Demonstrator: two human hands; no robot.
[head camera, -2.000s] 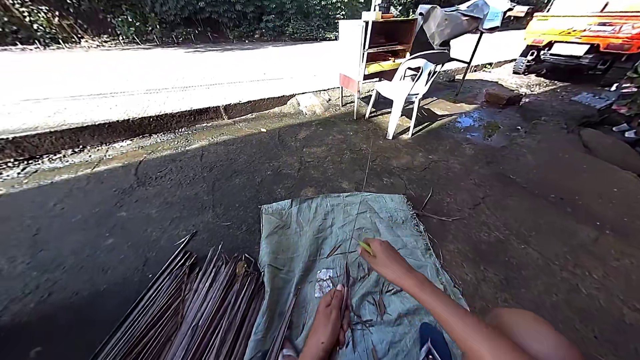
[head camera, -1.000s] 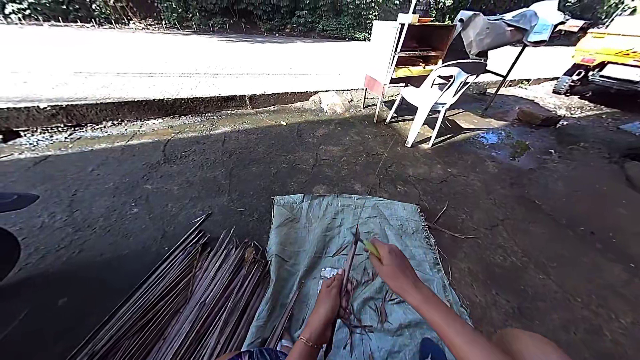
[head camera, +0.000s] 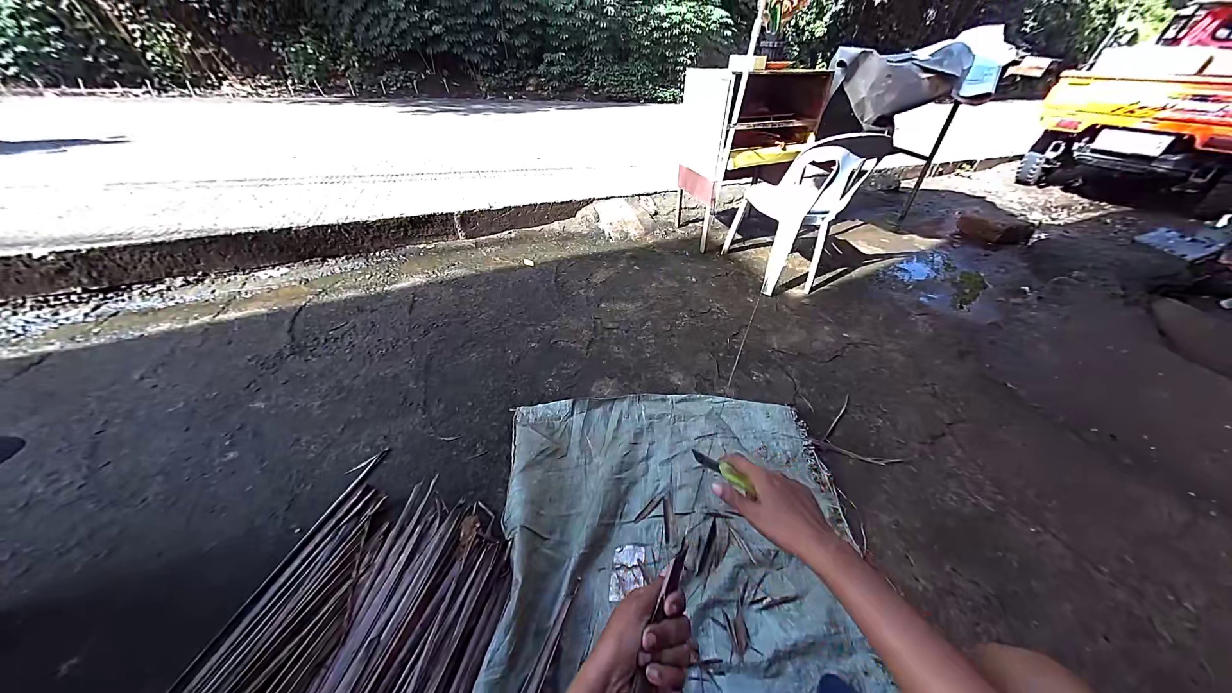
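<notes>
A dry brown leaf strip (head camera: 673, 576), probably palm, is gripped in my left hand (head camera: 654, 635), its tip pointing up and away from me. My right hand (head camera: 770, 505) holds a knife with a yellow-green handle (head camera: 736, 478) and a short dark blade (head camera: 706, 460), up and to the right of the strip and apart from it. Beneath both hands lies a pale green woven sheet (head camera: 587, 462), strewn with short leaf scraps (head camera: 736, 630) and a small silvery packet (head camera: 628, 574). Left of the sheet is a large bundle of long dry leaves (head camera: 414, 587).
A white plastic chair (head camera: 808, 207) stands ahead, beside an open shelf cabinet (head camera: 707, 125) and a covered rack (head camera: 895, 82). A low concrete curb (head camera: 337, 231) borders the sunlit road. A rock (head camera: 994, 228) and an orange-yellow vehicle (head camera: 1145, 106) are at the right.
The knife, close to the strip one second ago, is now clear of it. A long thin strand that rose from my hands in the earlier frames no longer reaches them.
</notes>
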